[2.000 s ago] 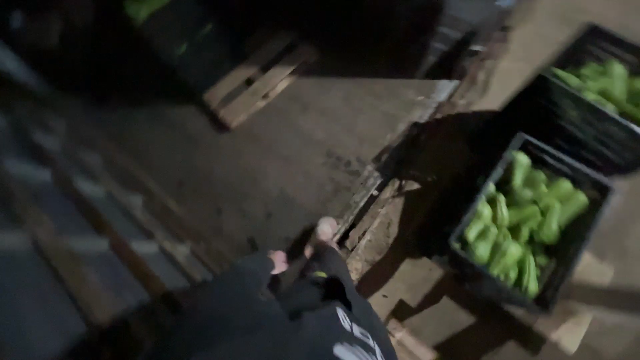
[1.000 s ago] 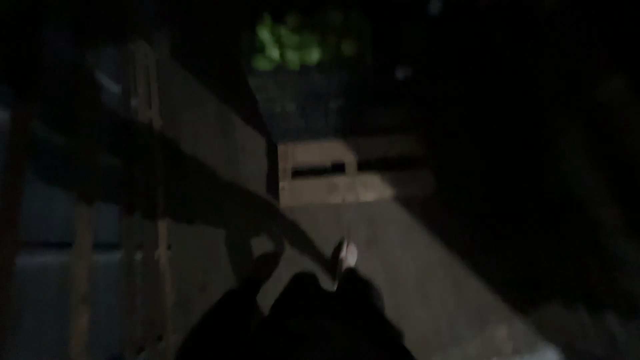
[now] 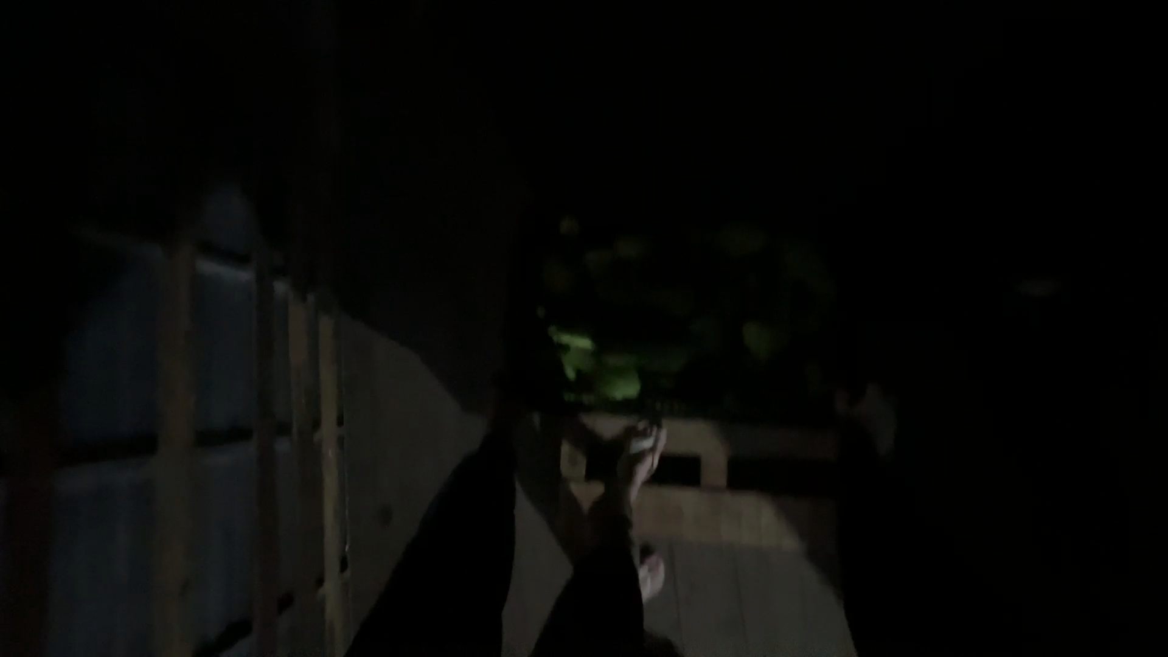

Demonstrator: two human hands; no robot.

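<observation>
In deep shadow, a dark crate [image 3: 689,406] of green vegetables [image 3: 611,379] lies ahead of me, at the far side of a wooden pallet [image 3: 712,520]. My left arm reaches forward to the crate's near left corner, where my left hand [image 3: 513,394] is almost lost in the dark. At the near right corner is my right hand [image 3: 871,415], a dim, blurred shape beside the crate's edge. The fingers of both hands are too dark to make out, so their grip cannot be told. The kind of vegetable is unclear.
Wooden slats [image 3: 328,484] stand along the left, with grey panels [image 3: 224,511] behind. One bare foot [image 3: 643,447] is at the pallet's near left part, another [image 3: 650,575] on the floor [image 3: 721,593]. The right side is black.
Both arms have come into view, reaching to either side of the crate. One foot has moved forward to the pallet. The view has swung away from the two crates of green vegetables seen earliest.
</observation>
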